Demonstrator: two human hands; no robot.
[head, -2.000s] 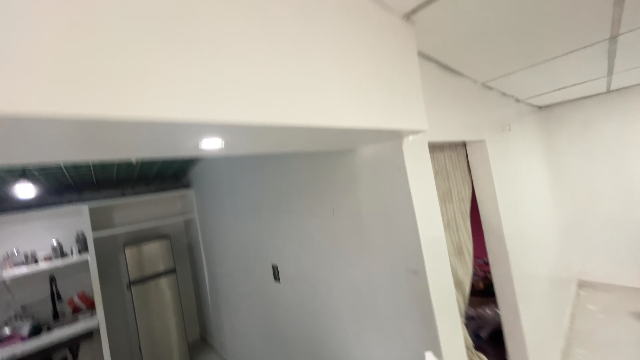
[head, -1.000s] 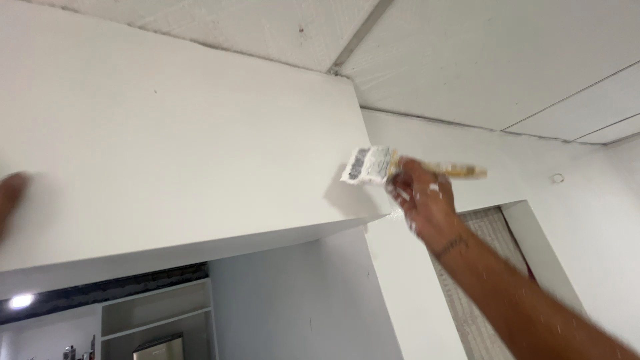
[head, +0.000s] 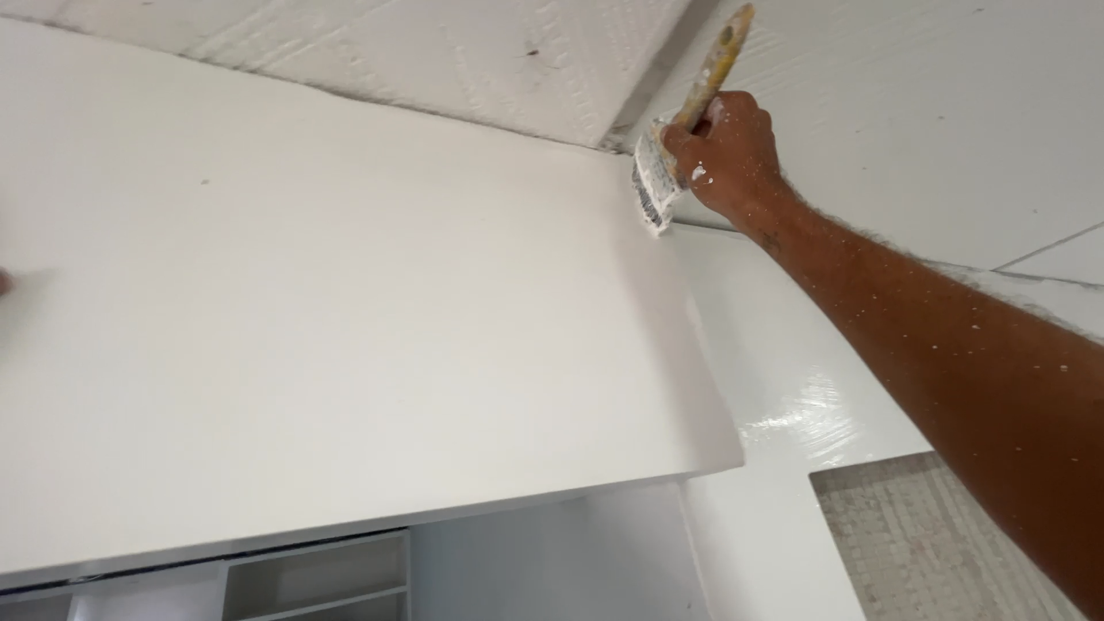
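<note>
My right hand [head: 729, 155] grips a flat paintbrush [head: 660, 177] by its yellow, paint-smeared handle, which points up and to the right. The white-coated bristles point down and sit at the upper right corner of the white wall section [head: 388, 310], just below the ceiling panels [head: 483, 60]. White paint spots mark the hand and forearm. Of my left hand [head: 4, 281] only a fingertip shows, at the left edge of the view against the white wall; whether it touches the wall cannot be told.
A grey ceiling strip [head: 660, 69] runs to the wall corner. Wet-looking white wall [head: 802, 405] shines at the right, above an opening with a beige curtain [head: 940, 535]. Below the wall section's lower edge are a grey-blue wall [head: 552, 552] and white shelves [head: 319, 604].
My right hand has come into view with the brush, then moved it up to the ceiling corner, its handle turning from sideways to upward. The view has tilted up and closer.
</note>
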